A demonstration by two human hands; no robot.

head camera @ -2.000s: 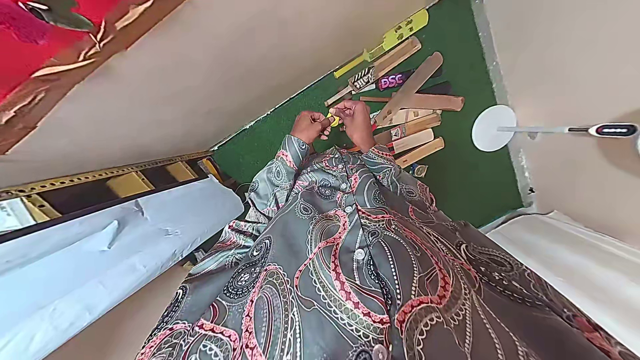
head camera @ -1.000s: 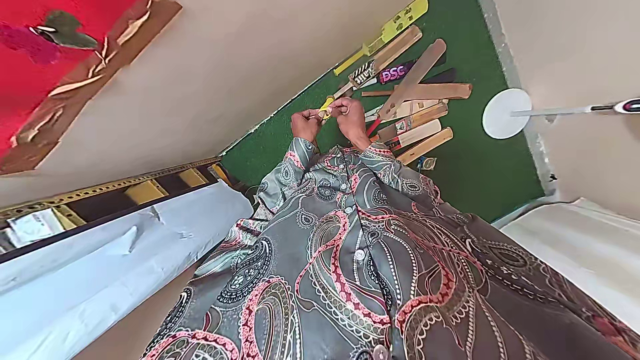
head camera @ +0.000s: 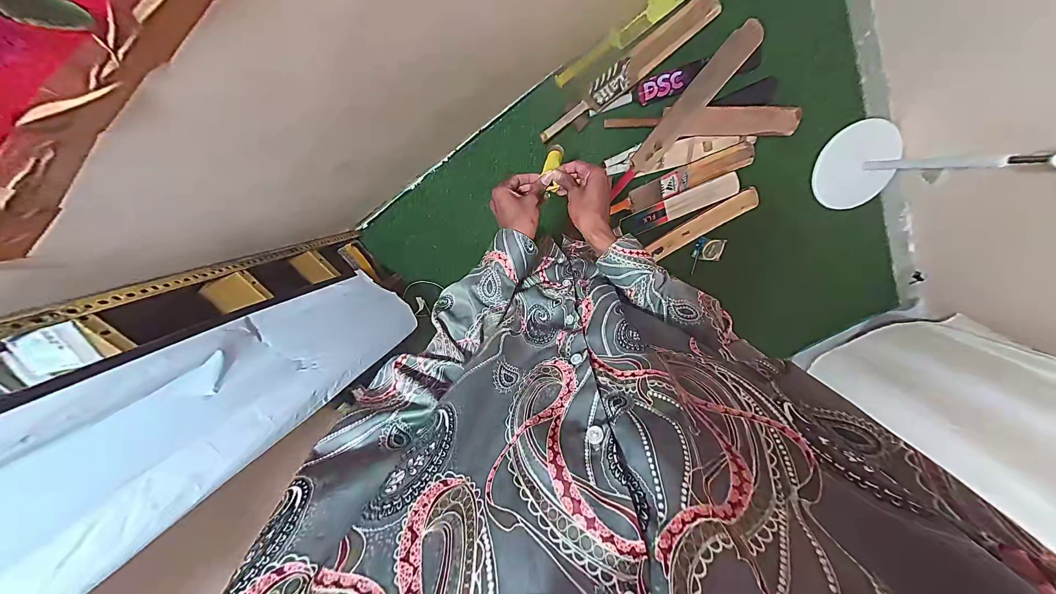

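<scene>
Near the upper middle, my left hand [head camera: 517, 203] and my right hand [head camera: 587, 198] meet at the fingertips around a small yellow object [head camera: 553, 158], which looks like a roll or tube. Its upper end sticks out above my fingers; the rest is hidden. What it is exactly I cannot tell. Beyond and to the right of my right hand, several cricket bats lie fanned out on the green floor [head camera: 792, 272]. A plain wooden bat [head camera: 701, 95] lies across others, over a dark bat with pink lettering [head camera: 662, 85].
A metal shelf frame [head camera: 235, 291] runs along the left, beside a white-covered surface [head camera: 206, 388]. At the right a white disc on a rod [head camera: 858, 163] stands near the wall. A pale covered surface [head camera: 973, 404] fills the lower right. A small item [head camera: 709, 249] lies below the bats.
The yellow object now points more upright between my fingers than one second ago. Both hands remain together in front of my chest.
</scene>
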